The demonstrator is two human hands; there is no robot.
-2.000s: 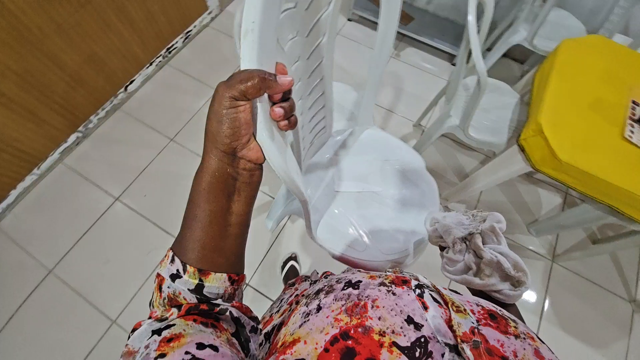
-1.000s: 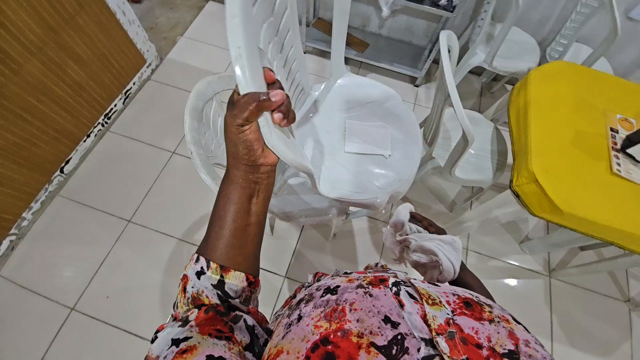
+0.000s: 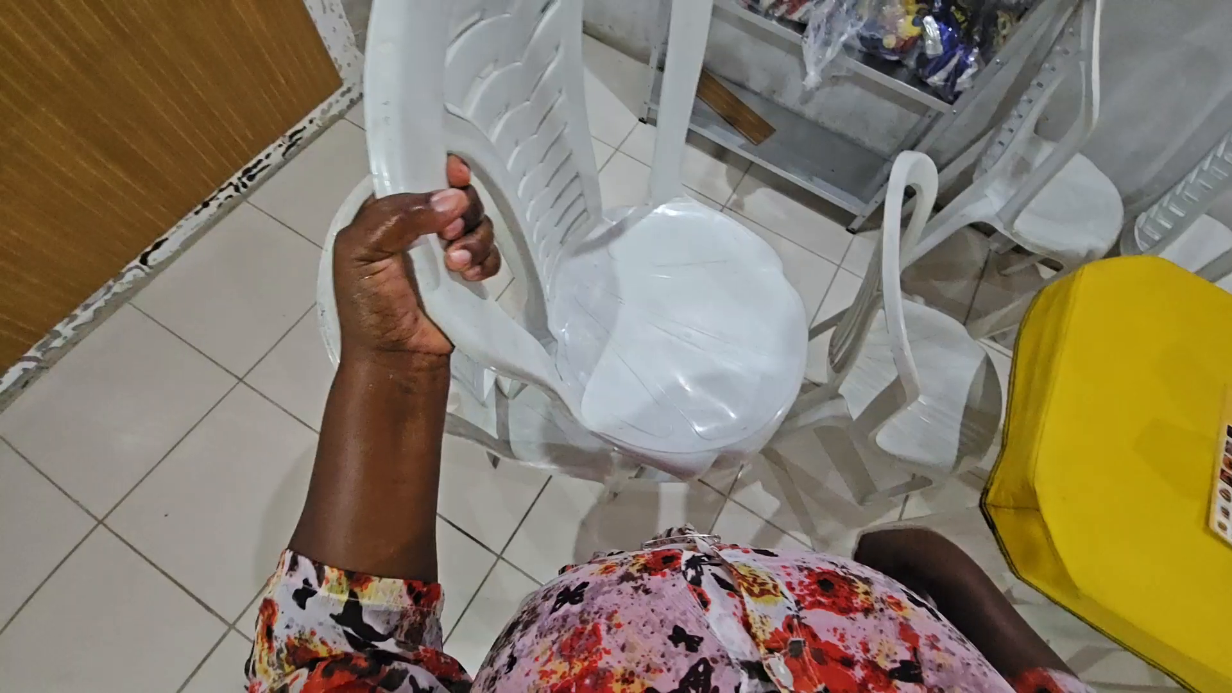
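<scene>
A white plastic armchair [image 3: 688,318] is held up and tilted before me, its seat facing the camera. The fingers of my left hand [image 3: 419,236] are wrapped around its armrest. Behind and below it stands another white plastic chair [image 3: 539,438], partly covered by the first. Of my right arm only the forearm [image 3: 948,577] shows at the lower right; the hand is hidden behind my patterned top, and no cloth is visible.
A table with a yellow cover [image 3: 1145,452] stands at the right. More white plastic chairs [image 3: 929,395] are beside it. A metal shelf [image 3: 799,159] with plastic-wrapped goods is at the back. A brown wooden panel [image 3: 154,135] is upper left.
The white cloth and my right hand, both visible a second ago, have gone out of sight. My left hand still grips the armrest. The white square seen on the seat no longer shows.
</scene>
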